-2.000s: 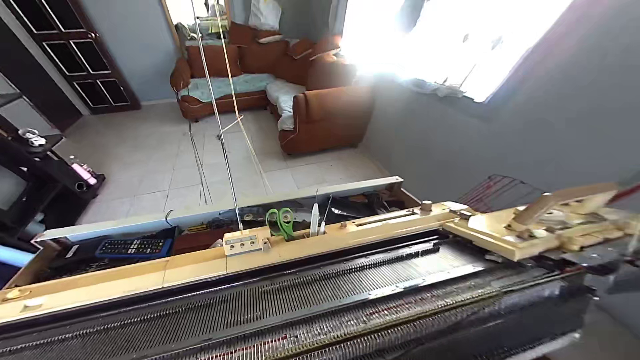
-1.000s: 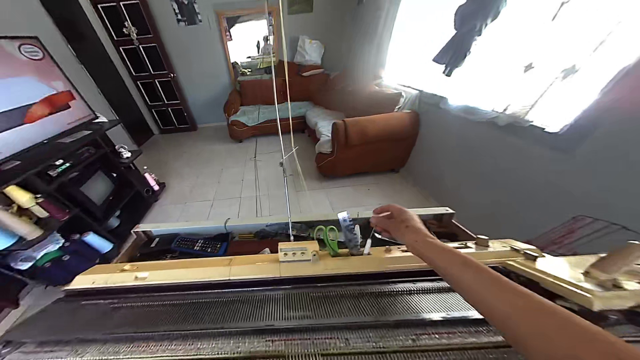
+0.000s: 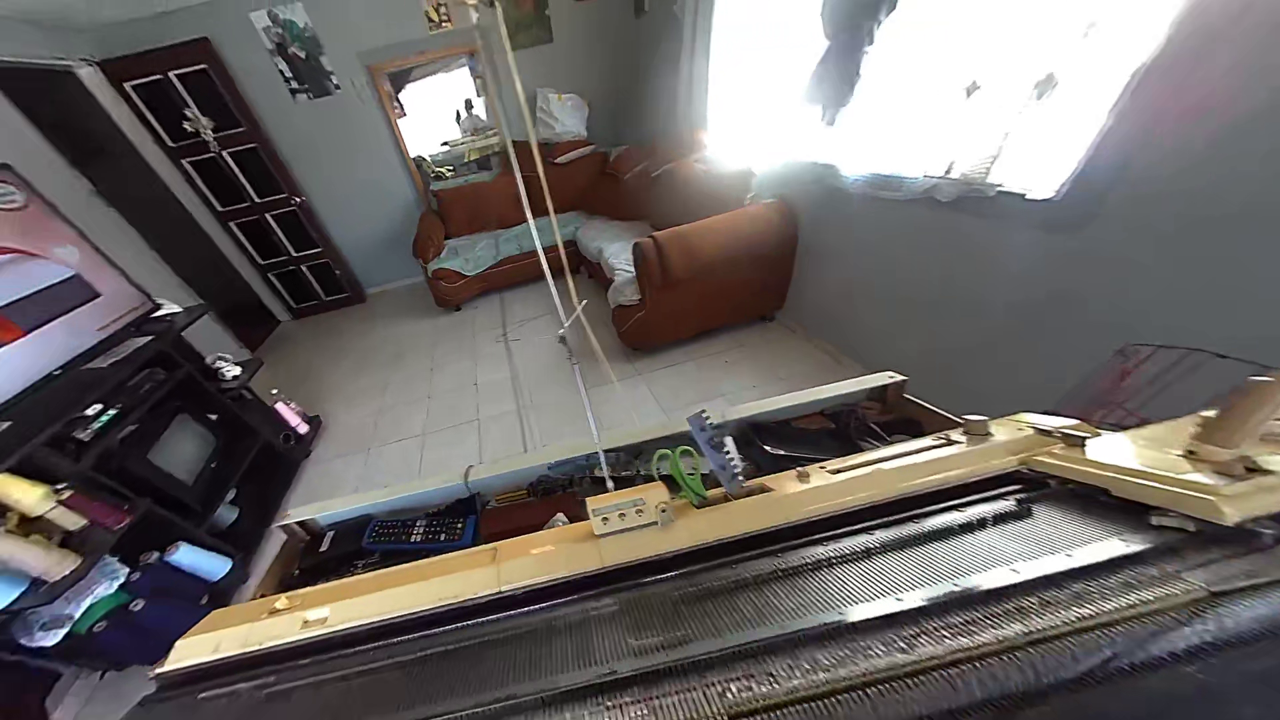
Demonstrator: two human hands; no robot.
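Observation:
Neither my left hand nor my right hand shows now. A knitting machine's needle bed (image 3: 700, 610) runs across the lower view, with its cream rear rail (image 3: 520, 560) behind it. The cream carriage (image 3: 1160, 465) rests at the right end. A small cream counter (image 3: 628, 508) sits on the rail, just left of green-handled scissors (image 3: 681, 472). Beside the scissors, a blue-grey toothed plastic piece (image 3: 712, 450) stands upright in a slot, with a white toothed part against it. A thin metal yarn mast (image 3: 585, 405) rises behind the counter.
Behind the rail, a long tray (image 3: 480, 470) holds a blue-cased calculator (image 3: 420, 532) and assorted tools. At left stand a black shelf (image 3: 150, 400) and yarn cones (image 3: 198, 561). A brown sofa (image 3: 715, 265) stands across the tiled floor near the window.
The hand that was reaching over the rail by the scissors one second ago is out of view. The blue-grey toothed piece, absent from its slot two seconds ago, now stands there.

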